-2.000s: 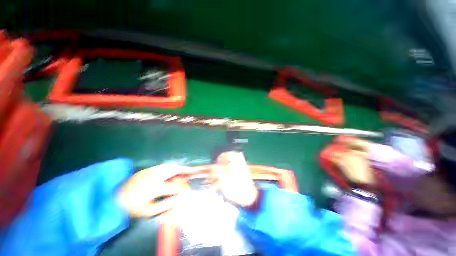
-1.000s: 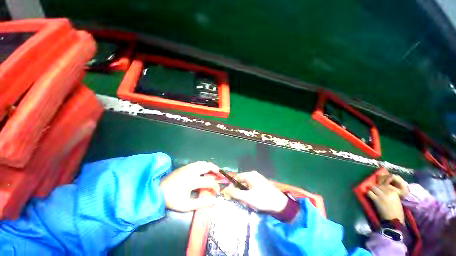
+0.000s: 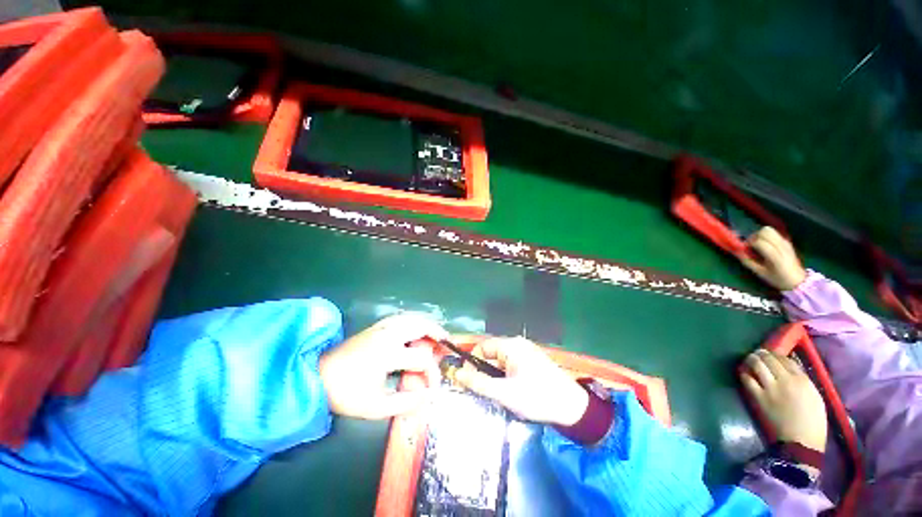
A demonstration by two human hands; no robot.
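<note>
An open-backed tablet (image 3: pixel 463 454) lies in a red-orange foam tray (image 3: pixel 399 467) on the dark green bench in front of me, its surface partly glaring white. My left hand (image 3: pixel 382 366) is at the tray's top left corner, fingertips together near the tablet's top edge; whether they pinch a part is hidden. My right hand (image 3: pixel 531 382) holds dark slim tweezers (image 3: pixel 471 357), pointing up-left towards the left fingertips. A tiny yellowish-dark piece (image 3: pixel 450 368) shows between the two hands; which fingers hold it is unclear.
Stacked red-orange trays (image 3: pixel 86 232) lean at the left. Beyond the worn edge strip (image 3: pixel 485 245), the green conveyor (image 3: pixel 566 217) carries framed tablets (image 3: pixel 374 151). At the right, a person in a pink smock (image 3: pixel 859 353) has one hand on a conveyor tray (image 3: pixel 711 220) and one on a bench tray.
My hands stay at the tablet's top edge, with the tweezers still held. The neighbour's one hand has moved out to a tray on the conveyor. The view has shifted slightly.
</note>
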